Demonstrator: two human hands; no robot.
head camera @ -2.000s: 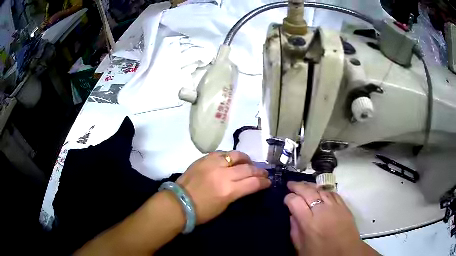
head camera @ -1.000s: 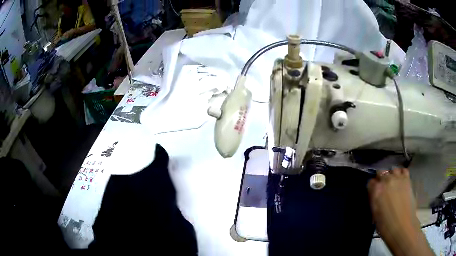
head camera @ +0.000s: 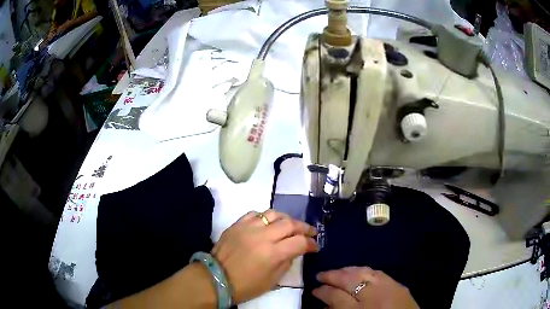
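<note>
A dark garment piece (head camera: 398,241) lies under the presser foot (head camera: 322,202) of the cream sewing machine (head camera: 434,108), spread over the bed to the right of the needle. Pale lettering (head camera: 321,232) shows on its left edge, just below the foot. My left hand (head camera: 262,256) lies at that edge, its fingertips beside the lettering. My right hand (head camera: 365,289) lies flat on the cloth at the bottom of the view, partly cut off. Both hands press on the cloth and neither is closed round it. Another dark piece (head camera: 151,229) lies on the table to the left.
The lamp (head camera: 246,130) hangs left of the machine head on a bent gooseneck. Black thread snips (head camera: 471,200) lie on the bed at right. White cloth (head camera: 199,72) covers the back of the printed table (head camera: 84,169). A control panel (head camera: 538,57) stands at upper right.
My left hand has come back into view at the cloth edge. My right hand has moved left and down from the cloth's far right edge. The cloth now spreads further right, with a rounded edge.
</note>
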